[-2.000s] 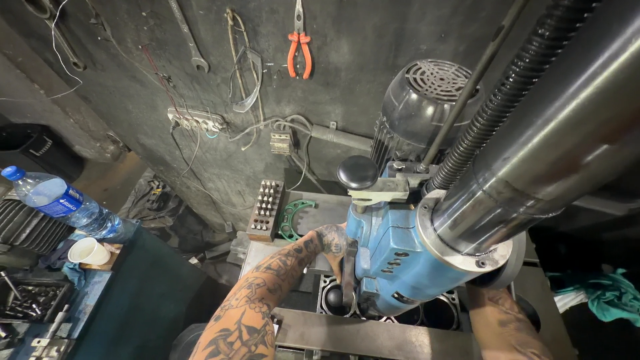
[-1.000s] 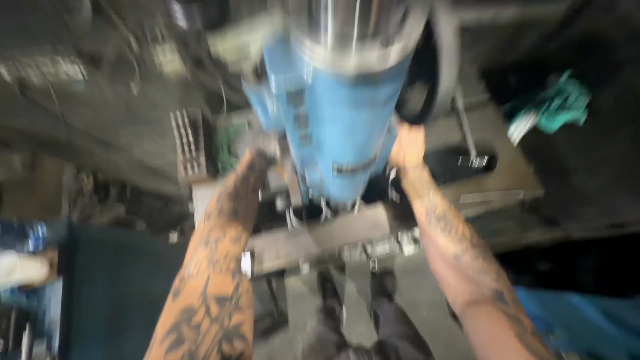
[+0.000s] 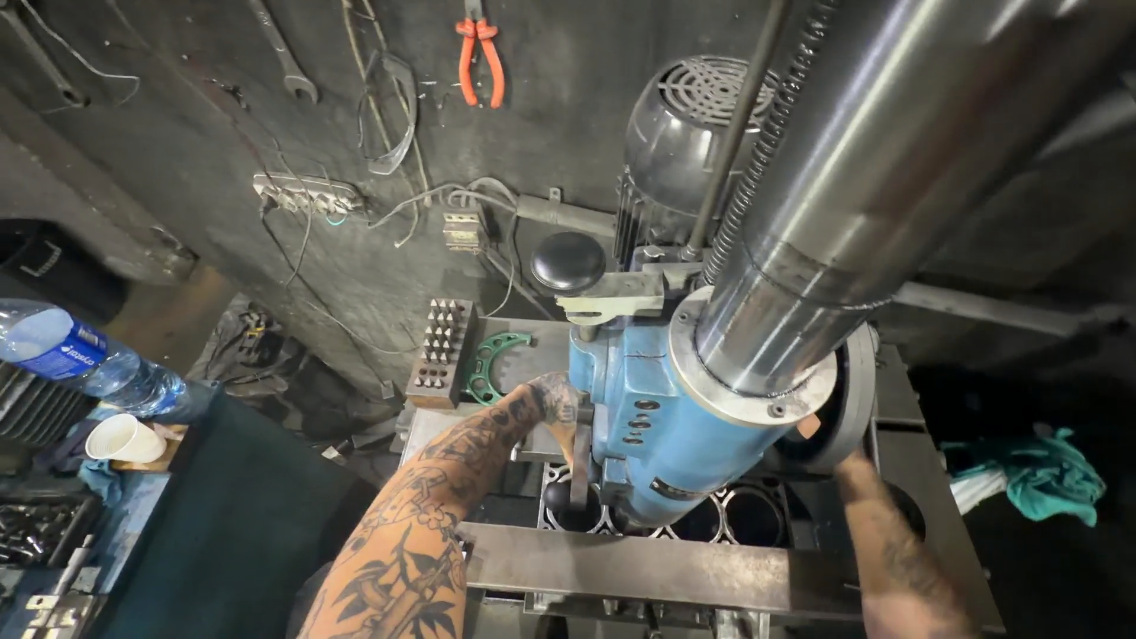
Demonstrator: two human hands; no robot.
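A blue boring machine head [image 3: 683, 426] with a thick steel column [image 3: 825, 195] stands over an engine block [image 3: 754, 515] with round cylinder bores. My left hand [image 3: 557, 399] lies against the left side of the blue head, just above a lever with a black ball knob [image 3: 568, 499]; its fingers are partly hidden. At the right side, my right hand [image 3: 812, 428] is at the dark handwheel [image 3: 848, 399], mostly hidden behind its rim, so its hold cannot be seen. A flat steel bar [image 3: 639, 568] crosses in front of the block.
A wooden block of metal bits [image 3: 441, 351] and a green micrometer frame [image 3: 490, 364] lie behind my left arm. An electric motor [image 3: 692, 133] stands behind the head. At left are a water bottle [image 3: 89, 359] and white cup [image 3: 124, 441]; at right, a green cloth [image 3: 1052, 479].
The view has swung down and back up. My right hand, seen beside the blue head a second ago, is now mostly hidden by the handwheel. My left hand stays at the head's left side.
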